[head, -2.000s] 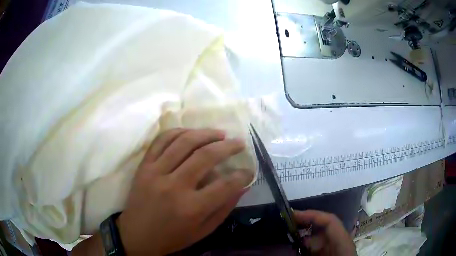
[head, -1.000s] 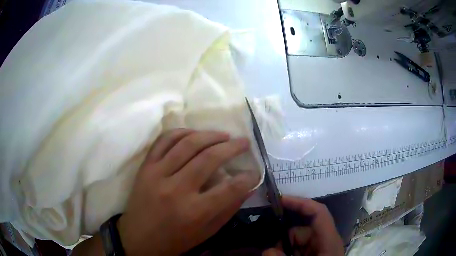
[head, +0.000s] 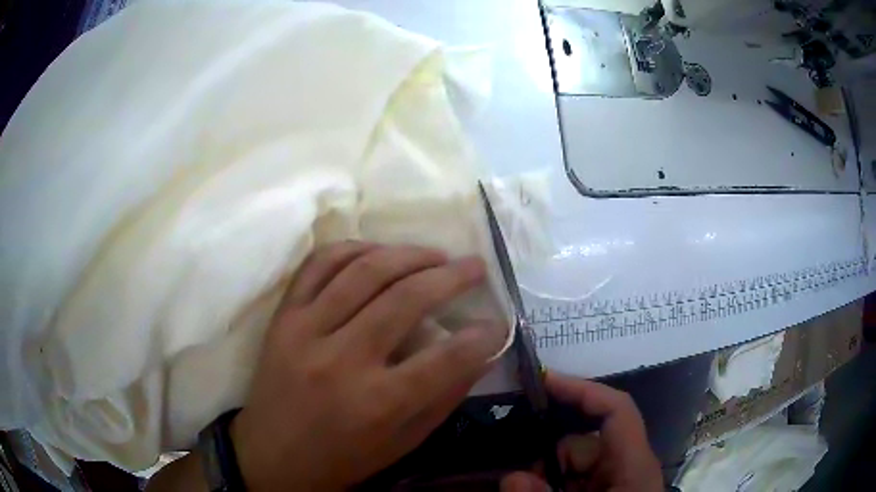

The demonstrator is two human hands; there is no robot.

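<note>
The cream garment piece [head: 221, 125] lies bunched over the left of the white table. My left hand [head: 365, 356] is spread flat on it near its right edge, pressing it down. My right hand [head: 600, 437], cut off by the bottom edge, holds the fabric scissors [head: 509, 269]. Their blades look closed or nearly so and lie along the cloth's right edge, tip pointing away from me. Whether they touch the cloth cannot be told. White fabric offcuts [head: 531, 216] lie just right of the blades.
The sewing machine bed with its shiny needle plate [head: 600, 58] is at the upper right. Black thread snips [head: 802, 117] lie on it. A printed ruler [head: 663, 312] runs along the table's front edge. A carton [head: 807, 360] and cream pieces [head: 759, 461] are below right.
The scissors have shifted from over the ruler to along the cloth edge, and their tip now points farther up. My right hand moved slightly left. My left hand stays on the cloth.
</note>
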